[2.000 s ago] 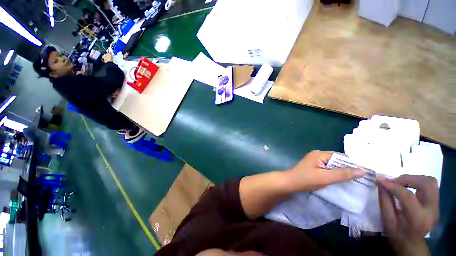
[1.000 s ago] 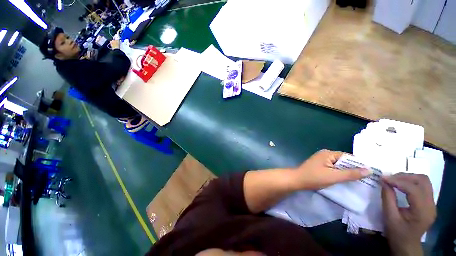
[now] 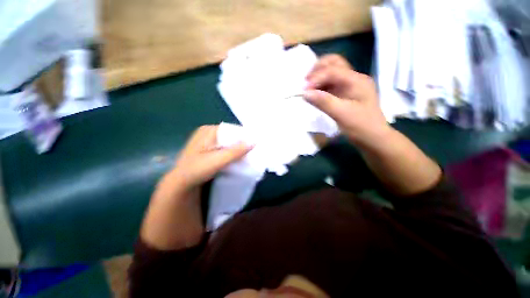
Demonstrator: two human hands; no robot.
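White card blanks [image 3: 255,75] lie in an overlapping pile on the dark green mat in front of me; glare and blur hide their edges. My left hand [image 3: 209,157] holds a white blank [image 3: 231,136] between thumb and fingers at the pile's near left side. My right hand [image 3: 343,93] is at the pile's right side, thumb and fingertips together at a white card edge; whether it grips that edge is too blurred to tell. Another white sheet [image 3: 232,195] shows below my left hand.
A tan wooden board [image 3: 232,29] lies beyond the mat. Long rows of stacked blanks [image 3: 430,58] stand at right. A magenta bag [image 3: 485,186] is at lower right. A purple-white smartphone [image 3: 42,122] lies at left beside papers and a white roll-like piece [image 3: 77,75].
The view has swung right and down, bringing the stacked rows and magenta bag into view. My hands, together on one printed piece before, are now apart.
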